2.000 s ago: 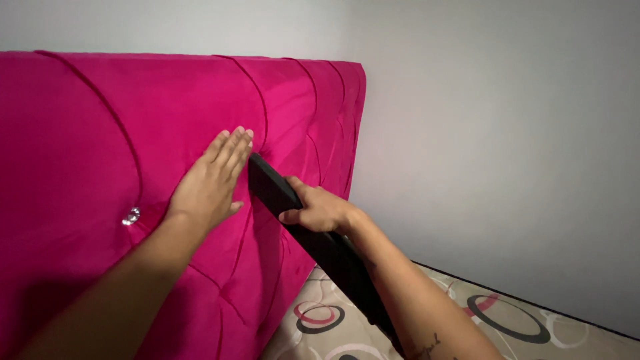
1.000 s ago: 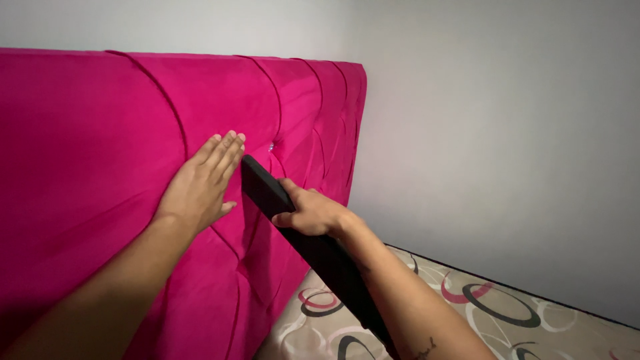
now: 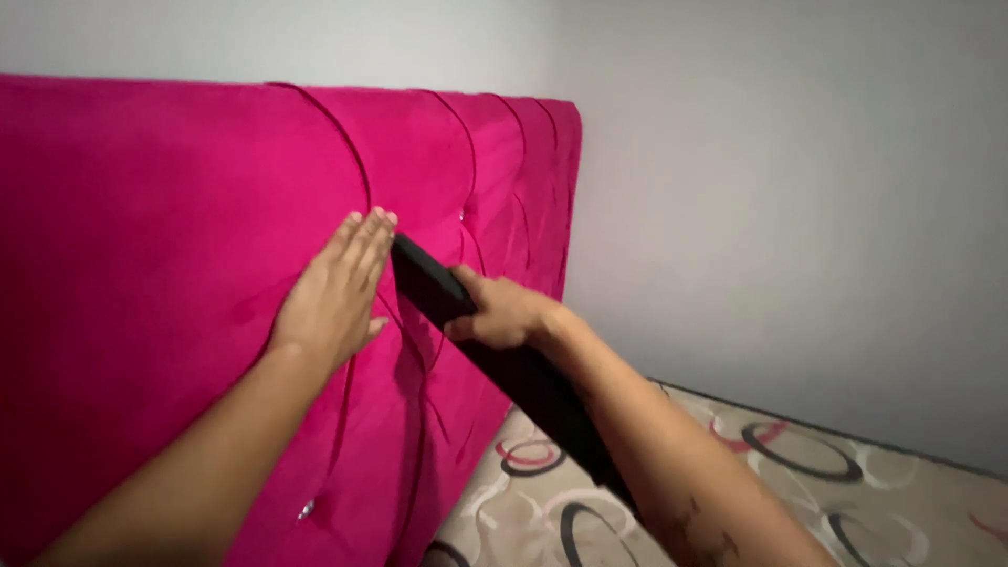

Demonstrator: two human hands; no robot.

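A bright pink tufted headboard (image 3: 197,197), upholstered in velvet-like fabric, fills the left of the head view. Flat against its front lies my left hand (image 3: 335,291), fingers pointing up and holding nothing. Just to the right, my right hand (image 3: 500,311) grips a long, dark, flat attachment or tool (image 3: 512,378), whose exact kind I cannot tell. Its upper tip is at the fabric, close beside my left fingertips. The lower part runs down behind my right forearm, and its far end is hidden.
A beige mattress (image 3: 543,488) with a pattern of rings lies at the lower right, beside the headboard. Plain grey walls (image 3: 787,197) meet in a corner behind. Small shiny buttons (image 3: 307,509) sit in the headboard's tufts.
Both hands and the dark object have shifted along the headboard relative to its seams and buttons, toward the left. The view has moved too. My right hand keeps its grip.
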